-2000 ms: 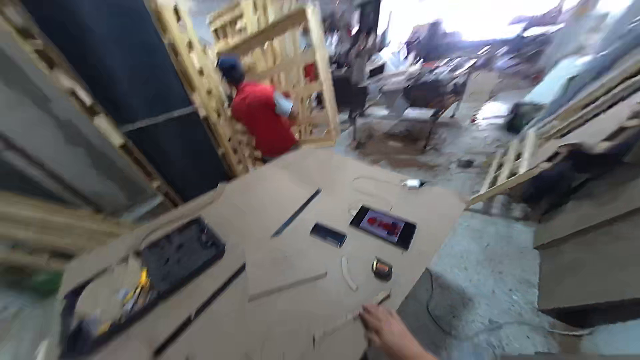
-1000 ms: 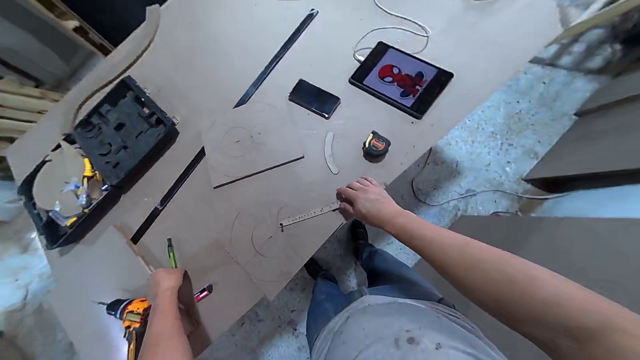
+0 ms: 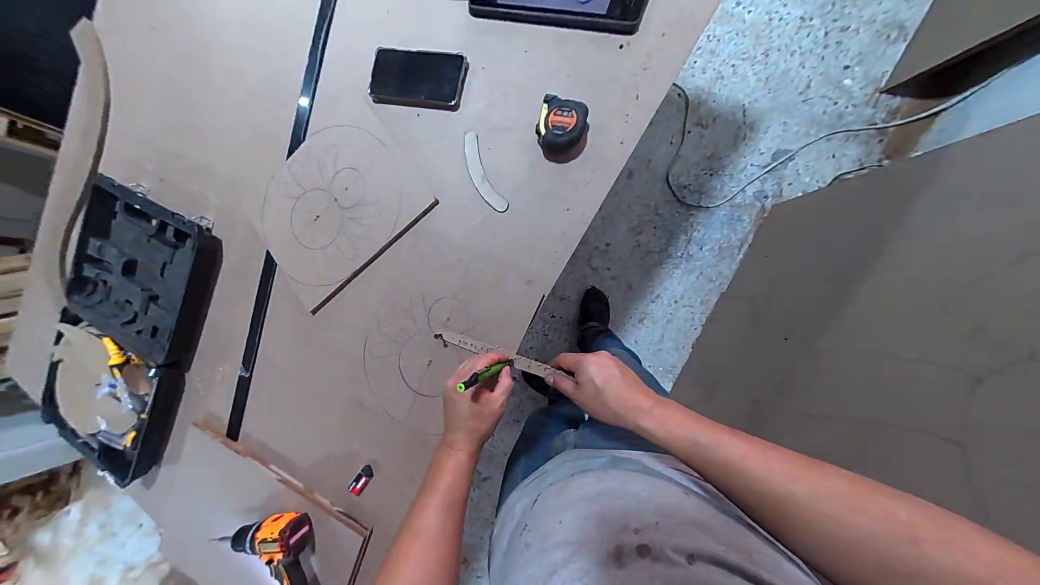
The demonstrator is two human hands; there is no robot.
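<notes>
In my left hand (image 3: 475, 402) is a green and black marker (image 3: 483, 376), its tip by a flat strip with a row of marks or holes (image 3: 471, 344). The strip's near end is pinched in my right hand (image 3: 597, 386), and its far end lies over pencilled circles on the brown board (image 3: 325, 366). A tape measure (image 3: 562, 123), a small curved pale piece (image 3: 485, 173) and a black phone (image 3: 418, 78) lie farther up the board. Left of the marked area rests a thin brown strip (image 3: 375, 257). More drawn circles show beside it.
An open black tool case (image 3: 150, 280) holding yellow-handled tools is at the left. An orange and black cordless drill (image 3: 276, 538) and a small red and black object (image 3: 361, 480) lie near the bottom. At the top is a tablet (image 3: 561, 10). A cable (image 3: 780, 162) crosses the floor.
My left hand has moved right from beside the drill to the strip and has picked up the green marker, which lay on the board. My right hand still holds the strip. The view is closer.
</notes>
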